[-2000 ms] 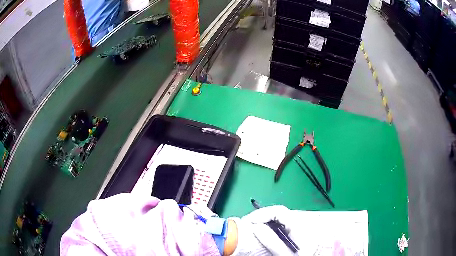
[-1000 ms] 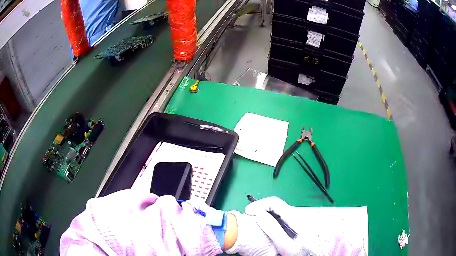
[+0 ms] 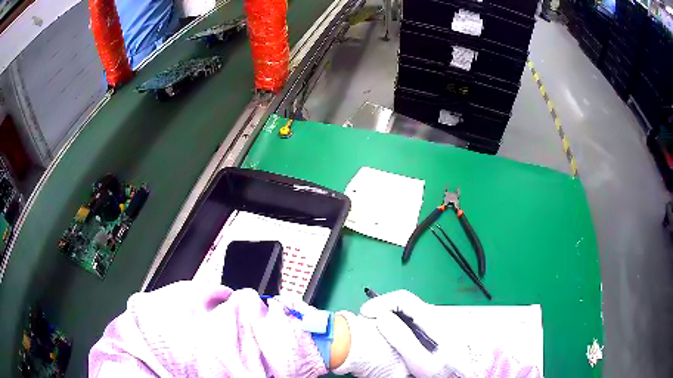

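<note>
My right hand (image 3: pixel 413 325), white-gloved with a pink sleeve, holds a dark pen (image 3: pixel 417 330) over a white paper sheet (image 3: pixel 516 319) at the bottom. The pen's dark end shows past the glove at the upper left. My left hand (image 3: pixel 367 345), gloved, with a light blue wrist strap (image 3: pixel 316 325), lies against the right hand; its fingers are hidden or cut off by the lower edge. Side cutters (image 3: pixel 450 214) lie open on the green mat (image 3: pixel 516 192), with dark tweezers (image 3: pixel 459 260) between their handles.
A black tray (image 3: pixel 336 229) at the left holds a black slab (image 3: pixel 251 266) on a red-marked sheet (image 3: pixel 301 260). Another paper (image 3: pixel 387 207) lies beside it. Circuit boards (image 3: pixel 103 225) sit on the conveyor belt (image 3: pixel 181 140). Black crates (image 3: pixel 457 88) stand behind; a person's blue clothing (image 3: pixel 147 29) shows beyond the belt.
Boards on the belt have shifted slightly towards me. My right hand first moved a little up and left with the pen, showing more sleeve, and has since stayed nearly still.
</note>
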